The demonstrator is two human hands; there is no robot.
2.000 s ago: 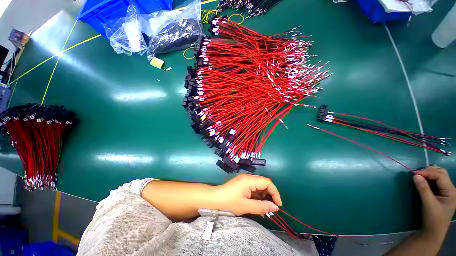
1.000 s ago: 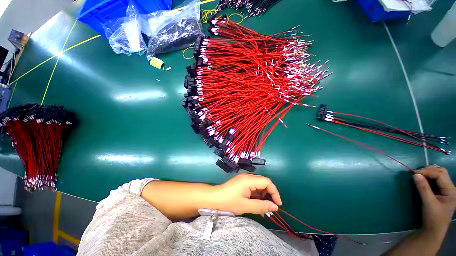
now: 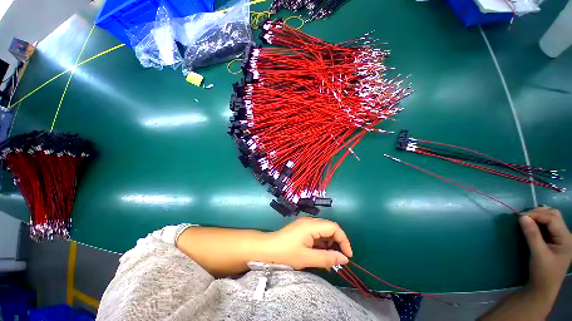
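Note:
My left hand (image 3: 310, 246) is at the table's front edge, its fingers closed on a wire harness (image 3: 360, 281). White bands show at the fingertips; the housing is hidden in the hand. Its red wires trail right over the table edge. My right hand (image 3: 544, 241), at the far right, pinches the end of a loose single red lead (image 3: 461, 184) between thumb and finger. The lead runs up and left on the table to a pale tip. A set-apart harness (image 3: 464, 157) with a black housing and red and black wires lies just above it.
A large harness pile (image 3: 307, 106) fans across the middle. A side harness bundle (image 3: 47, 182) lies far left. At the back are a blue bin (image 3: 135, 19), a bag of small black parts (image 3: 219, 41), a small yellow block (image 3: 194, 78) and another blue bin (image 3: 476, 14).

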